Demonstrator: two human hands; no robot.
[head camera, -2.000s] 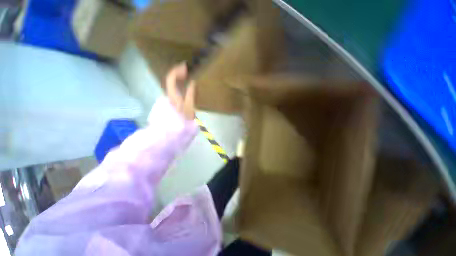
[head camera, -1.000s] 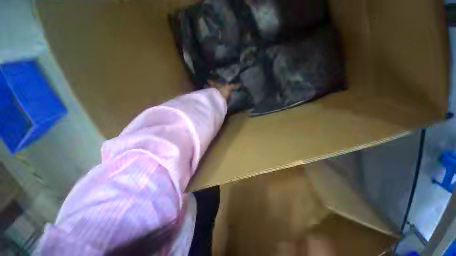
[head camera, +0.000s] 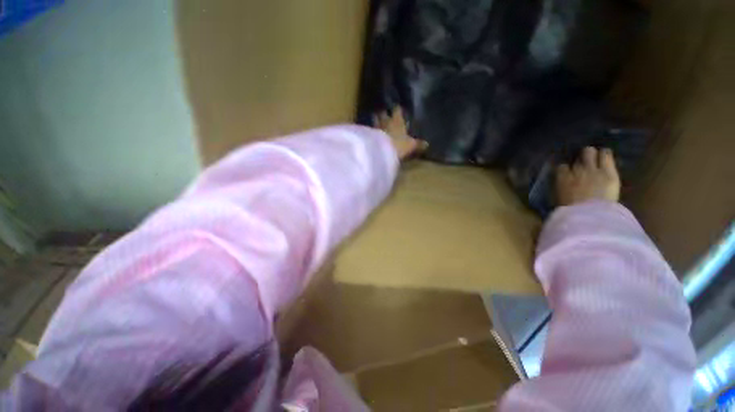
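Note:
A large open brown carton (head camera: 439, 233) holds dark grey, bulging protective bags (head camera: 451, 96) at the top of the view. The bags lie close together and their contents do not show. My left hand (head camera: 397, 135) is at the near left edge of the bags, inside the carton, with fingers spread and thumb apart. My right hand (head camera: 588, 175) rests on a dark bag at the right, fingers bent and partly blurred. Whether it grips the bag does not show clearly.
A second open brown carton (head camera: 387, 326) is below and nearer to me. Pale floor (head camera: 97, 121) shows at the left, with part of a blue bin (head camera: 24, 12) at the top left corner. A bright, blurred edge runs at the lower right.
My right hand has come onto the bags at the right. My left hand remains at their near left edge, now with thumb and fingers spread. The view has shifted over the carton.

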